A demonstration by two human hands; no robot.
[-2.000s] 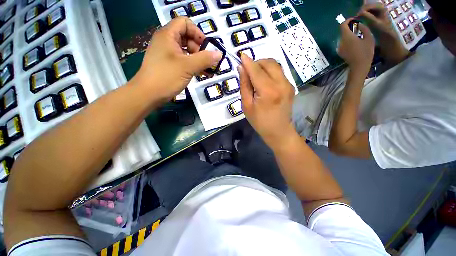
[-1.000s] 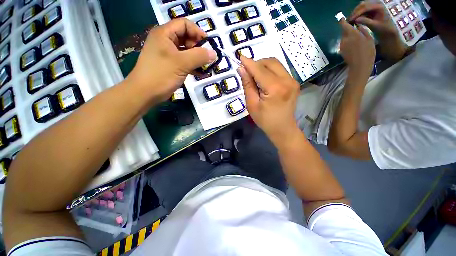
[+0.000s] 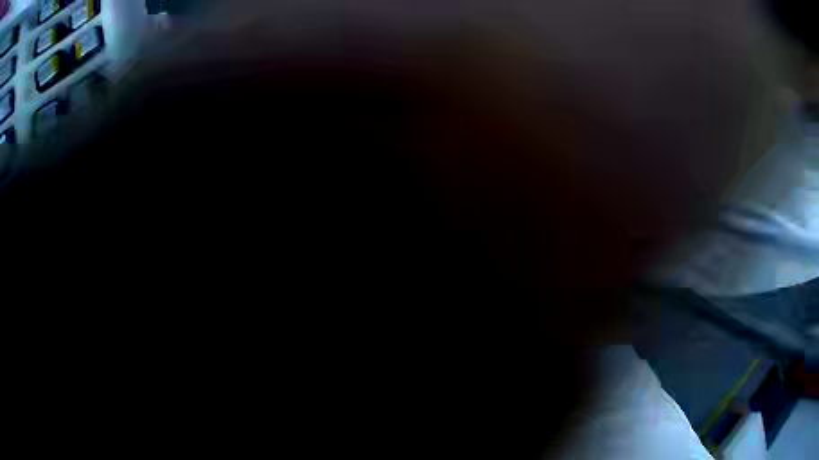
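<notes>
A large dark, blurred shape with a reddish edge, very close to the camera, covers most of the head view. It may be one of my hands, but I cannot tell which. Neither my left hand nor my right hand can be made out, nor whether they hold anything. At the top left, a white blister tray [image 3: 117, 20] shows with black housings [image 3: 52, 69] in its pockets, silver and yellow inside. The right tray, the held housing and the tweezers are hidden.
At the right edge, the neighbour's white clothing [image 3: 777, 260] shows, blurred. A white piece of my own clothing [image 3: 620, 404] shows at the lower right. Beyond it lies the grey floor [image 3: 687, 359] with a yellow line.
The dark shape has come in front of the camera and hides both hands, the held housing and most of the bench. The left tray's visible part sits higher in view.
</notes>
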